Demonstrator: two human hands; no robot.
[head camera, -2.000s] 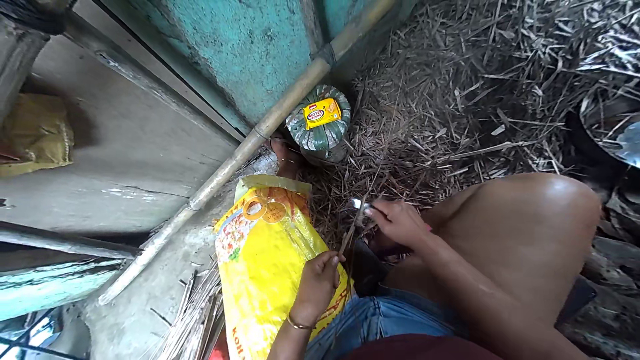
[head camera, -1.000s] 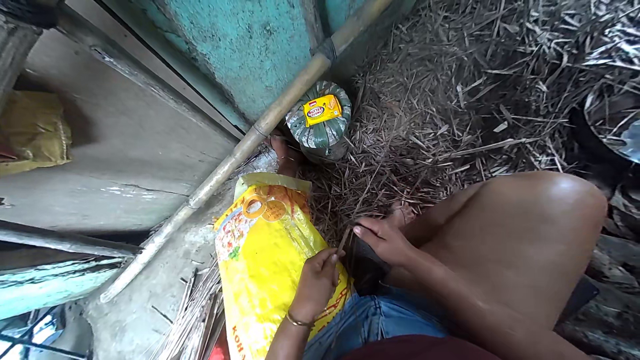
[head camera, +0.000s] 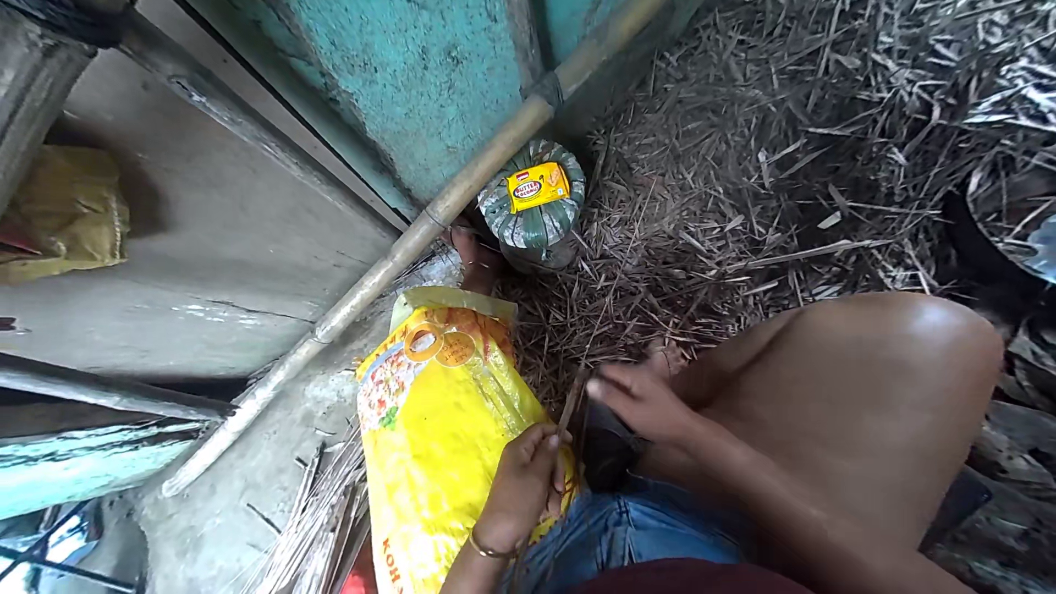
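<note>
My left hand (head camera: 528, 478), with a thin bangle at the wrist, pinches a narrow brown dry strip (head camera: 571, 404) over the right edge of a yellow plastic sack (head camera: 437, 445) on my thigh. Just right of it, my right hand (head camera: 643, 400) is slightly blurred and its fingertips are at the strip's upper part. Whether it grips the strip or some small tool is hidden. A dark object (head camera: 606, 454) lies between my hands and my lap.
A yellow biscuit packet (head camera: 538, 187) rests on a green-and-white striped round container (head camera: 536, 227). A bamboo pole (head camera: 371, 280) slants past it. Dry plant scraps (head camera: 742, 181) cover the ground. Long dry strips (head camera: 318, 520) lie left of the sack; a dark pan (head camera: 982, 247) is far right.
Two seconds ago a shiny metal piece showed at my right fingertips; it is not visible now. My right hand has moved slightly down toward my lap.
</note>
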